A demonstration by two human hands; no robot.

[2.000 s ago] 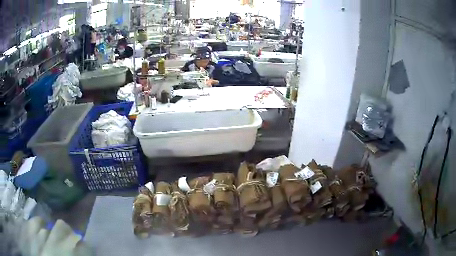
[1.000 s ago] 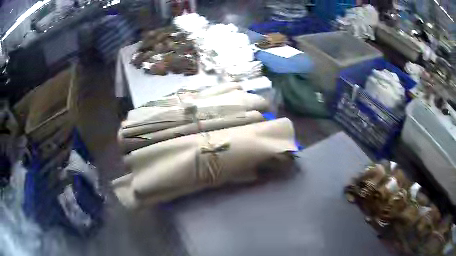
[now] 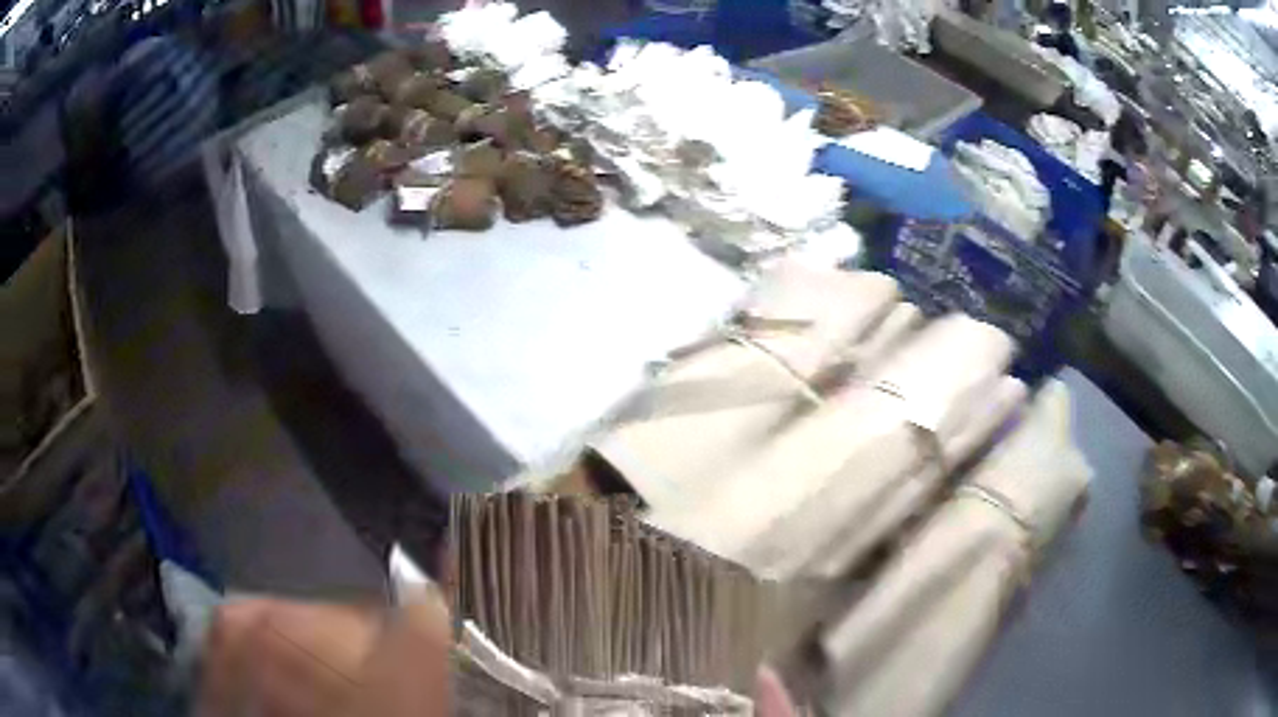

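A thick tied bundle of brown cut pieces is at the bottom centre, with its many layered edges showing and a pale tie strip round it. My left hand, blurred and cut off by the lower edge, holds the bundle's left side. Only a fingertip of my right hand shows at the bundle's lower right side; the rest is out of the picture. Large tied beige panel rolls lie just beyond and to the right of the bundle.
A white-topped table bears small brown bundles and heaped white pieces at its far end. A grey cloth-covered table is at right, with brown pocket bundles. Beyond are a blue crate and a white tub.
The view has swung left and nearer to the white-topped table. My hands and the brown bundle between them have come into view at the bottom. The pocket bundles have shifted to the right edge.
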